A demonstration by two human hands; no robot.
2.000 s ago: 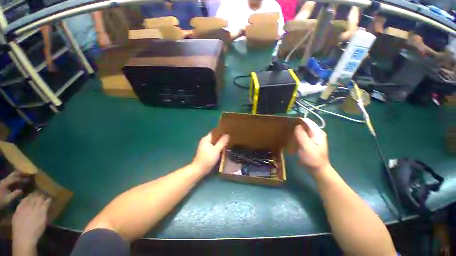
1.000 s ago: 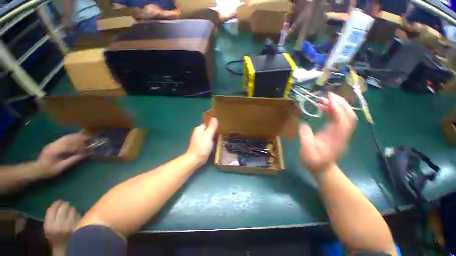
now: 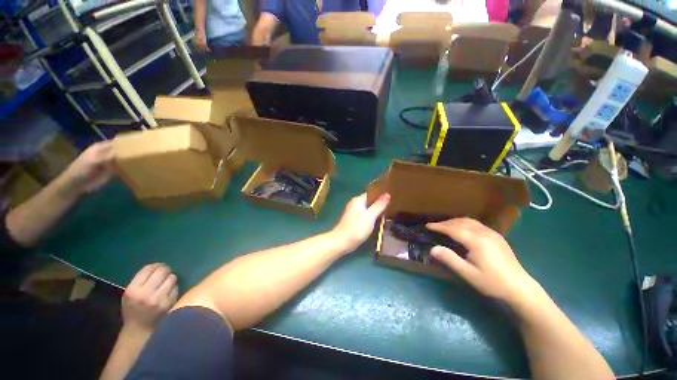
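Note:
An open brown mailer box [image 3: 416, 265] sits in front of me, its lid [image 3: 453, 194] raised behind it. Black cables [image 3: 407, 229] lie inside, with a small pale patch near the front left. My left hand [image 3: 362, 220] grips the box's left side where lid and tray meet. My right hand [image 3: 479, 256] is over the right part of the box with its fingers down at the cables and hides that part. Whether the fingers grip a cable cannot be told.
A second open box with cables [image 3: 286, 188] stands to the left. Beyond it, another person's hand [image 3: 95, 167] touches a brown carton [image 3: 167, 165]. A large dark case [image 3: 319, 96], a yellow-edged black unit [image 3: 475, 137], white cables [image 3: 545, 194] and a power strip [image 3: 605, 96] stand behind.
My right hand has come down from the raised lid side into the box. The view has shifted left. The neighbour's open box now stands farther back, and a brown carton is at that person's hand.

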